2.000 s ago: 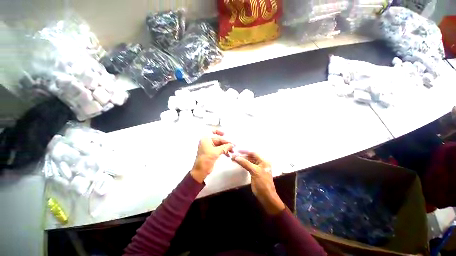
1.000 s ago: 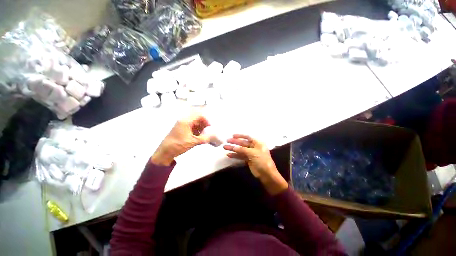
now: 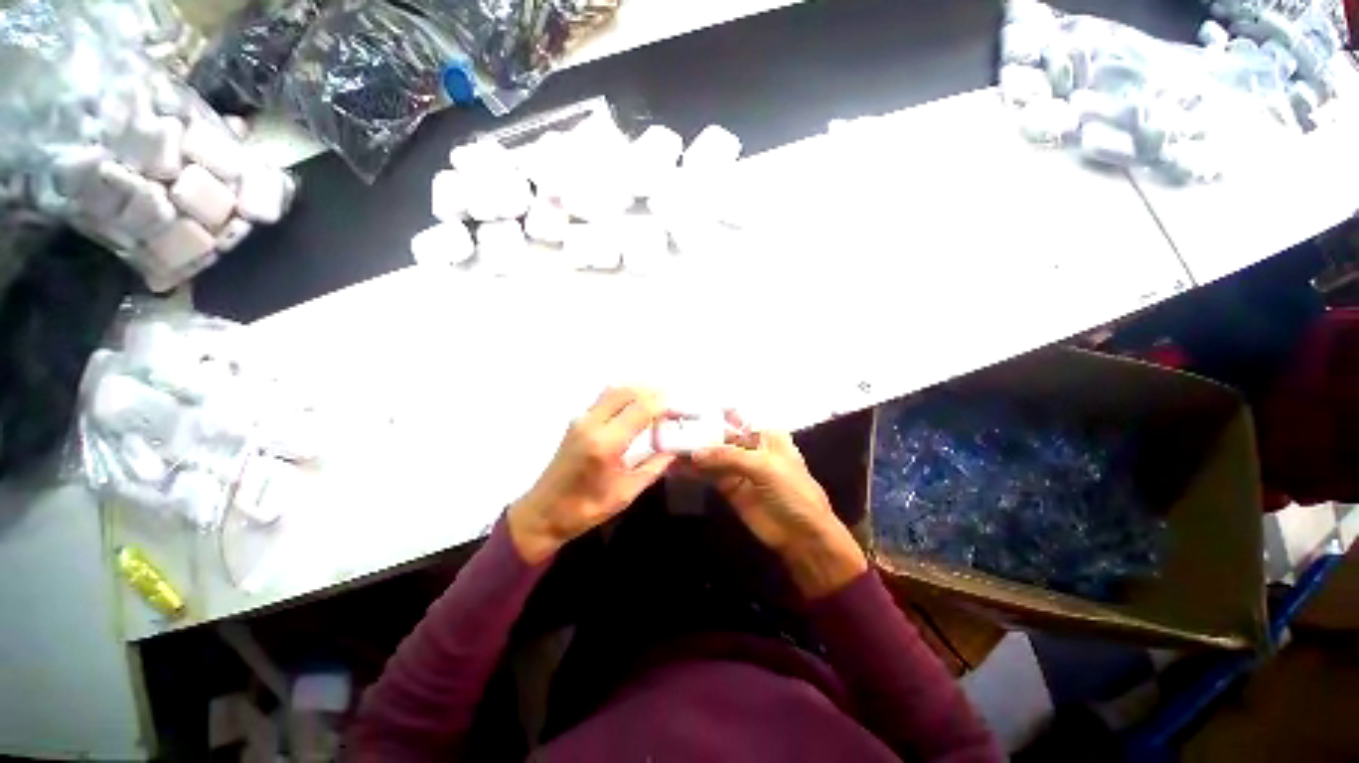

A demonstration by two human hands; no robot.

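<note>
My left hand (image 3: 593, 468) and my right hand (image 3: 768, 485) are together at the bench's front edge. Their fingertips hold a small white plastic housing (image 3: 690, 434) between them, one hand at each end. The fingers cover the ends of the housing. Whether a smaller part is also held cannot be seen. A loose pile of white housings (image 3: 546, 194) lies farther back on the white bench top (image 3: 835, 298), partly over the black strip.
Bags of white housings lie at left (image 3: 167, 415), far left (image 3: 179, 194) and right (image 3: 1110, 97). A yellow tube (image 3: 151, 580) is at the left edge. A carton (image 3: 1215, 507) holds clear bluish pieces below the bench. Another person's dark red sleeve (image 3: 1323, 403) shows at right.
My hands have come together on the white housing, nearer the bench's front edge. Earlier they were slightly apart. The view has tilted down, so the back shelf shows less.
</note>
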